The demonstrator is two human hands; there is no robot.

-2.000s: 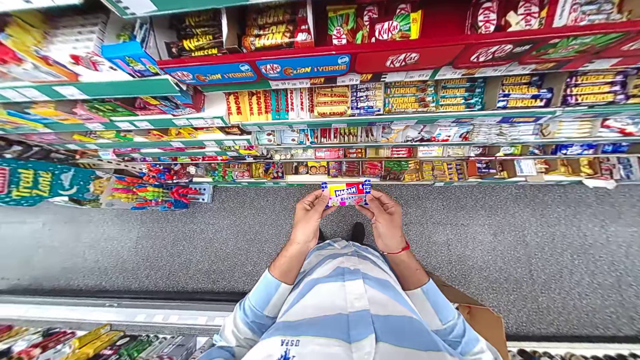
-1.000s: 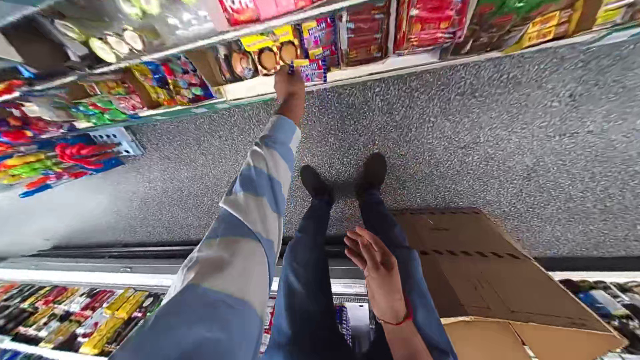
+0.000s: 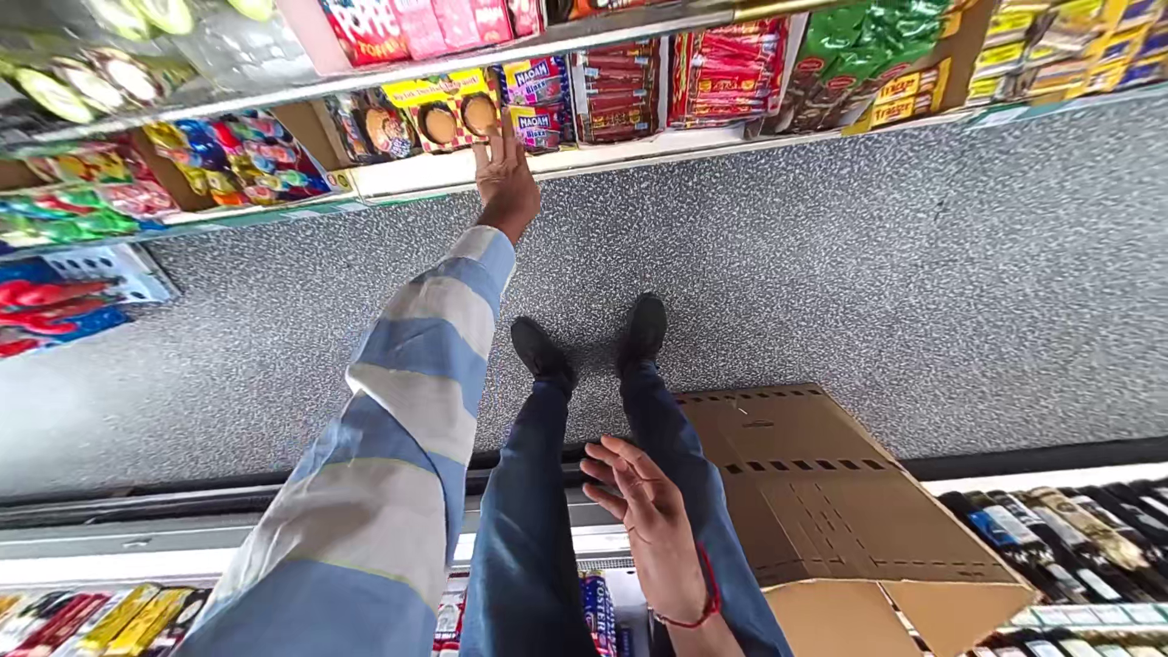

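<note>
My left hand (image 3: pixel 507 182) reaches to the lowest visible shelf, its fingertips between a yellow candy box (image 3: pixel 447 109) with round openings and the blue-and-pink Maoam Bloxx packs (image 3: pixel 537 102). No item shows in its grasp; whether the fingertips touch the packs is hard to tell. Over my right leg hangs my right hand (image 3: pixel 643 511), fingers apart and slightly curled, holding nothing, with a red string bracelet (image 3: pixel 708 589) at the wrist. Right of the Maoam packs stand a box of dark red sticks (image 3: pixel 619 91) and a box of red-wrapped candy (image 3: pixel 730 73).
A large open cardboard box (image 3: pixel 803 484) stands on the floor beside my right leg. The shelf edge (image 3: pixel 657 151) runs across the top. Behind me are lower shelves with wrapped bars (image 3: pixel 119 620) and bottle-like items (image 3: pixel 1077 538). Grey speckled floor (image 3: pixel 821 265) surrounds my shoes.
Two seconds ago both hands held a Maoam pack before me. One second ago my left hand had it at the shelf; now that hand is free of it. The view has tilted down.
</note>
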